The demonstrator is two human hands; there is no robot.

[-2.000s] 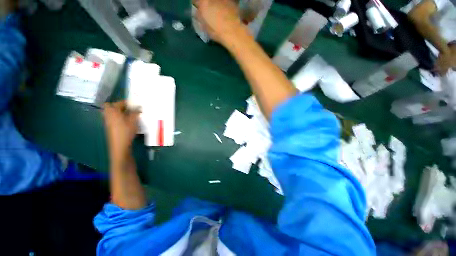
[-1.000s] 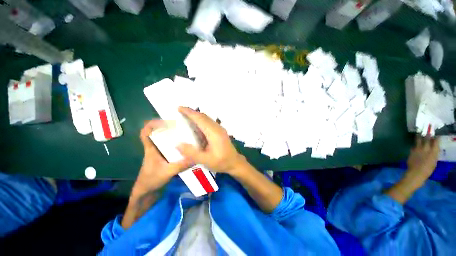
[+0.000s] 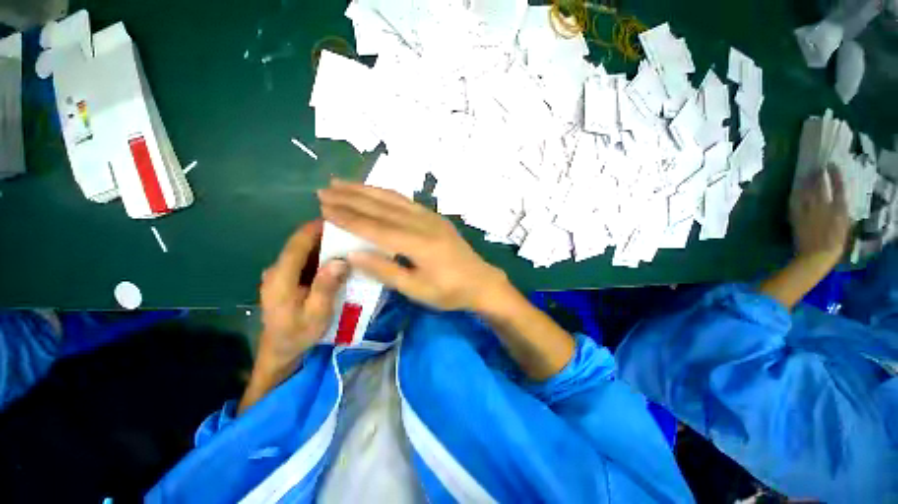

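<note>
A slim white carton with a red band (image 3: 350, 320) is held upright near my chest, at the table's front edge. My left hand (image 3: 297, 295) grips its left side with the thumb on its face. My right hand (image 3: 414, 251) lies over its upper part, fingers extended and touching it; they hide much of the carton. A white flap or paper (image 3: 394, 175) shows just beyond my right fingers; I cannot tell whether it belongs to the carton. A wide pile of white leaflets (image 3: 551, 128) lies beyond and to the right.
A stack of red-banded cartons (image 3: 118, 108) lies at the left. A white disc (image 3: 128, 294) lies near the front edge. Rubber bands (image 3: 620, 37) lie behind the pile. Another person's hand (image 3: 820, 217) touches white papers (image 3: 832, 148) at the right.
The view has shifted, so the table things sit higher in the picture. The carton, slanted before, is now more upright in both hands. The right neighbour's hand has moved onto the papers.
</note>
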